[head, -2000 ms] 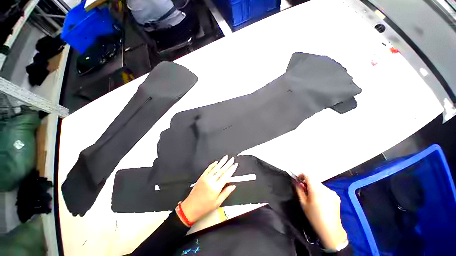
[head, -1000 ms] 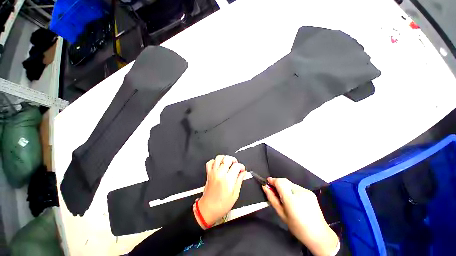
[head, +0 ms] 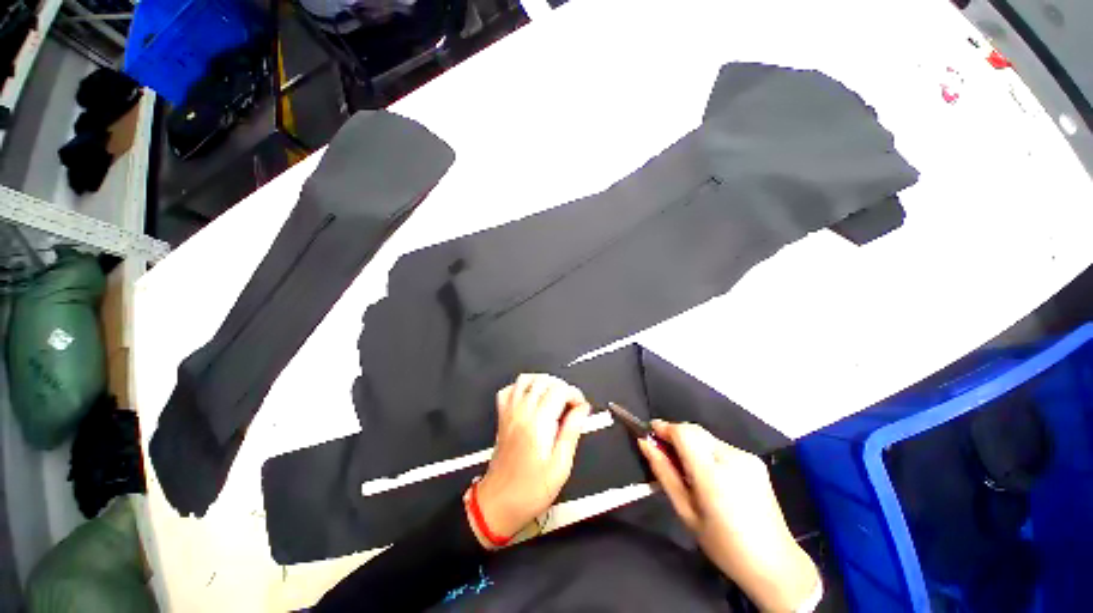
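A dark fabric panel lies along the near table edge, with a long open slit showing white table. My left hand lies over the slit, fingertips bent together at its right end; whether they pinch cloth or a thread is too small to tell. My right hand holds small thread snips, the dark blades pointing up-left at the slit's end, a little right of my left fingertips. The panel's right part lies under and beside the snips.
Overlapping dark panels lie beyond my hands, and another group of dark cloth lies at upper left. A blue crate with dark pieces stands at lower right. Green sacks sit at far left.
Since the first frame, my right hand and the snips have moved left to the slit's end, and the panel's right part lies flatter. Since the middle frame, the snips have shifted slightly right.
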